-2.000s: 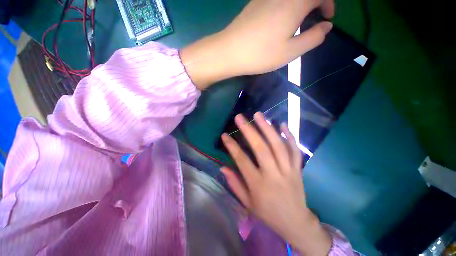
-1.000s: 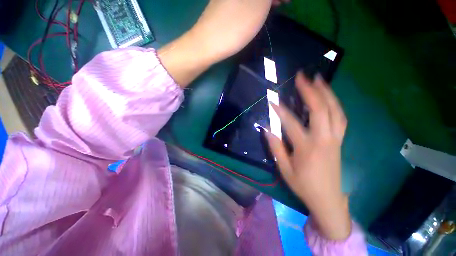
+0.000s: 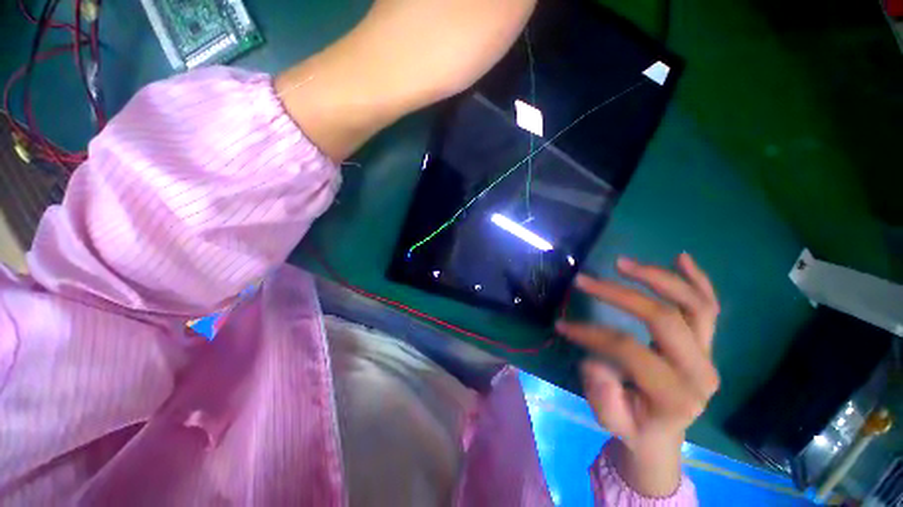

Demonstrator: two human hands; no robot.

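Note:
The tablet (image 3: 584, 149) lies flat on the green mat, its dark screen showing two thin green lines that cross and small white icons along the near edge. White streaks on the glass look like reflections. My left hand (image 3: 465, 40) reaches over the tablet's far left part; its fingers are cut off by the top edge, so I cannot tell what they do. My right hand (image 3: 653, 347) is open and empty beside the tablet's near right corner, fingers apart and slightly blurred.
A circuit board (image 3: 203, 30) lies at the upper left, with tangled red and black leads (image 3: 74, 89) beside it. A red wire (image 3: 426, 315) runs along the near mat edge. A white strip (image 3: 847, 292) and a dark slab (image 3: 812, 381) lie at the right.
My right hand has moved off the screen to the near right. A second green line now runs down the screen. The view has shifted, and my left hand's fingers have left the picture.

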